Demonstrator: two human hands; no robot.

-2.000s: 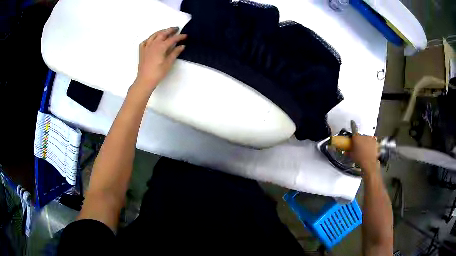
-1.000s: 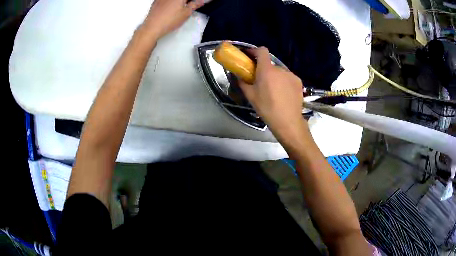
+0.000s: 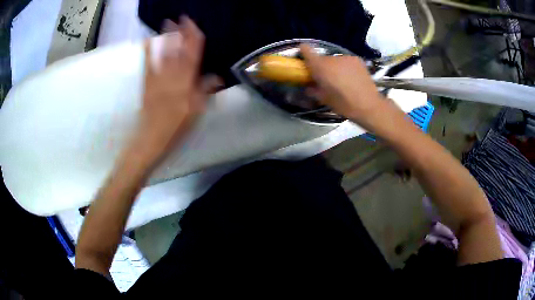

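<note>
A black garment (image 3: 252, 20) lies over the far side of the white padded pressing board (image 3: 76, 117), its upper part cut off by the picture's top edge. My right hand (image 3: 343, 79) grips the yellow-orange handle of the steam iron (image 3: 284, 69). The iron's tip points left, and it covers the near edge of the black cloth and part of the board. My left hand (image 3: 176, 76) is blurred, at the cloth's left near edge, with fingers apart. Whether it touches the cloth cannot be told.
A pale bar with dark spots (image 3: 73, 26) lies at the far left. A white-covered hose (image 3: 469, 91) and a yellowish tube (image 3: 427, 29) trail right from the iron. A blue crate (image 3: 421, 116) is below the table's right end. Striped and pink cloth (image 3: 504, 181) is piled at lower right.
The view has shifted, showing the spotted bar at far left. The iron, gripped since the middle frame, has turned to point more directly left. My left hand is now blurred and lower in view.
</note>
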